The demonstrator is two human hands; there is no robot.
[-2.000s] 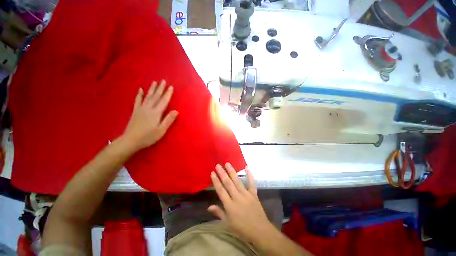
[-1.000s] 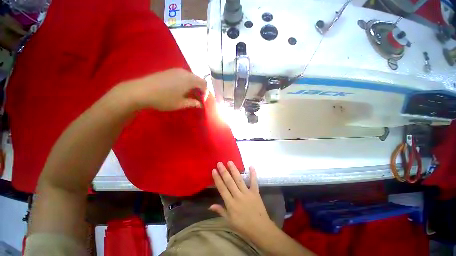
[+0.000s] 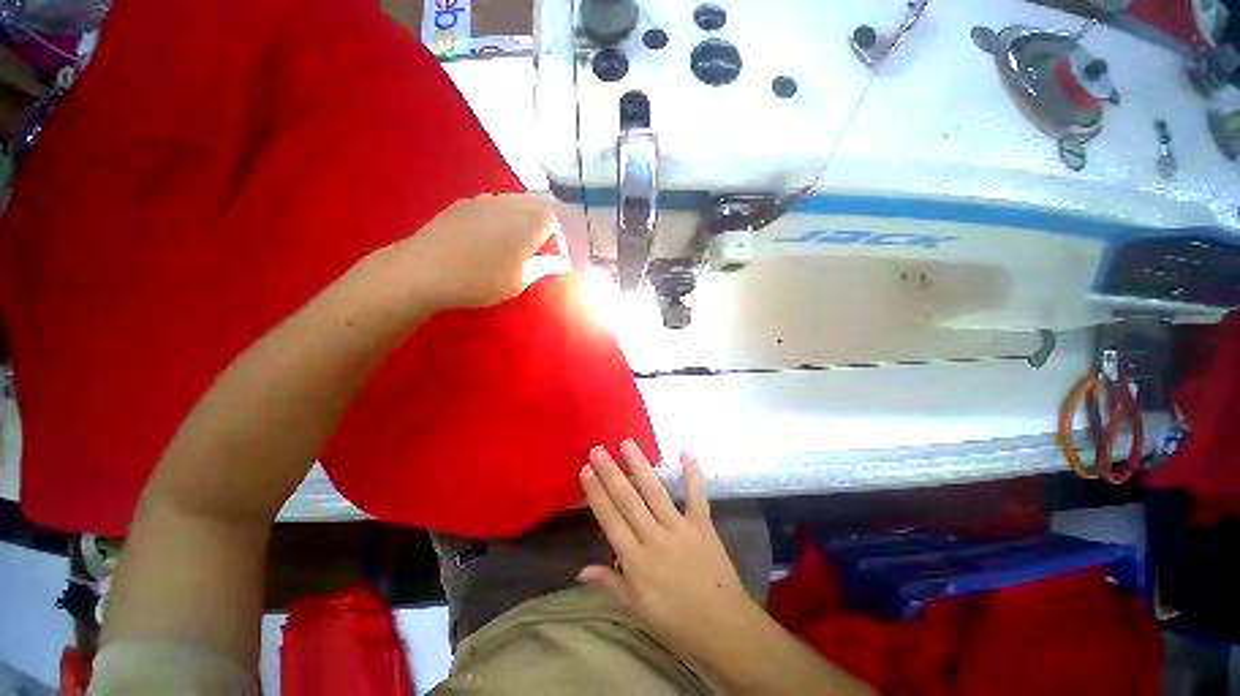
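Observation:
A large red garment panel lies flat on the table left of the machine, its right edge at the glowing needle area. My left hand has its fingers bent together on the panel's edge, just left of the lamp glow, and pinches the cloth there. My right hand lies with fingers spread on the panel's lower right corner and the table's front edge. The white sewing machine has a blue stripe and "JACK" lettering. The glare hides the needle and presser foot.
Orange-handled scissors hang at the right. Cardboard with printed tape lies behind the machine. Below the table are a folded red stack at left and a loose red heap by blue plastic at right.
My left hand has moved from lying flat on the panel to its right edge by the needle, fingers now bent. My right hand has stayed nearly still. The view has shifted slightly.

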